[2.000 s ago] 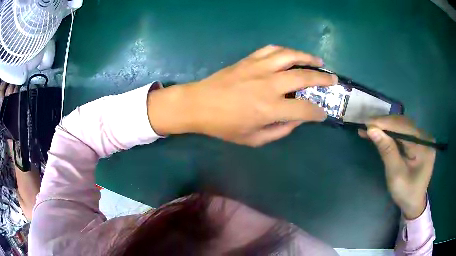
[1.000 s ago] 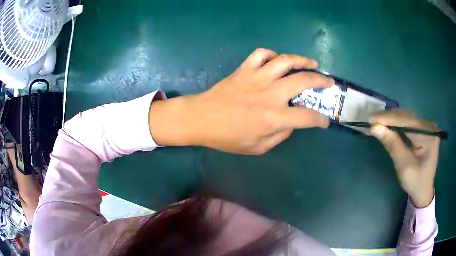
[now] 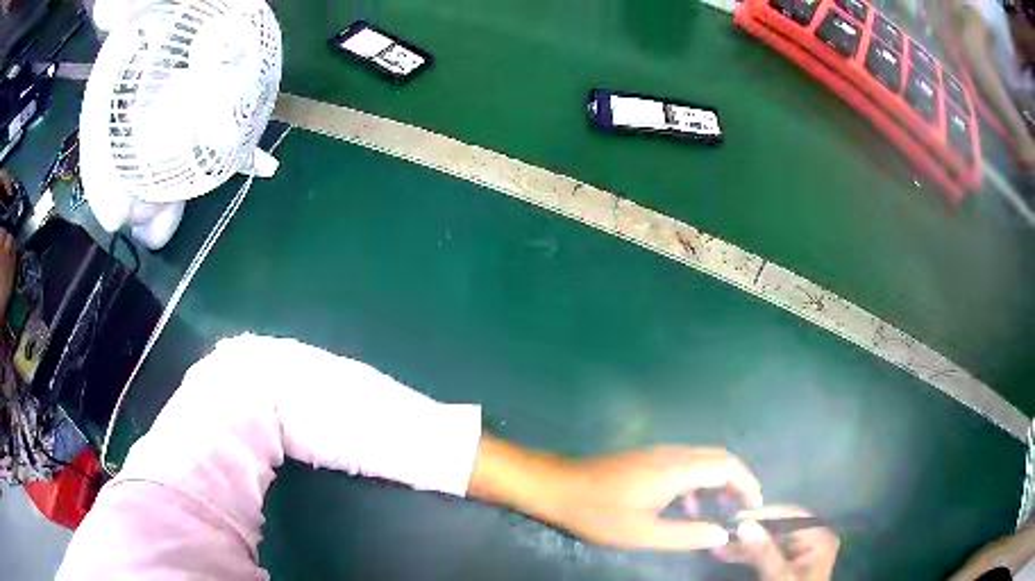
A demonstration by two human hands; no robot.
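My left hand (image 3: 636,490) is low in the view, right of the middle, with its fingers curled towards my right hand. A small dark, blurred patch shows between its fingers; I cannot tell what it is or whether the hand grips it. My right hand (image 3: 794,550), partly cut off by the bottom edge, holds dark tweezers (image 3: 789,524) close to my left fingertips. No phone unit can be made out at my hands.
Beyond a pale stained strip (image 3: 511,173) lie two phone units (image 3: 384,50) (image 3: 656,116). A red parts tray (image 3: 868,85) is upper right. A white fan (image 3: 182,102), cable and black bag (image 3: 85,318) are left. Skin shows at the lower right edge (image 3: 1004,556).
The view has tilted up, so the strip, far phones and red tray show. My hands appear lower and closer together. The open phone seen under my left hand is not visible now.
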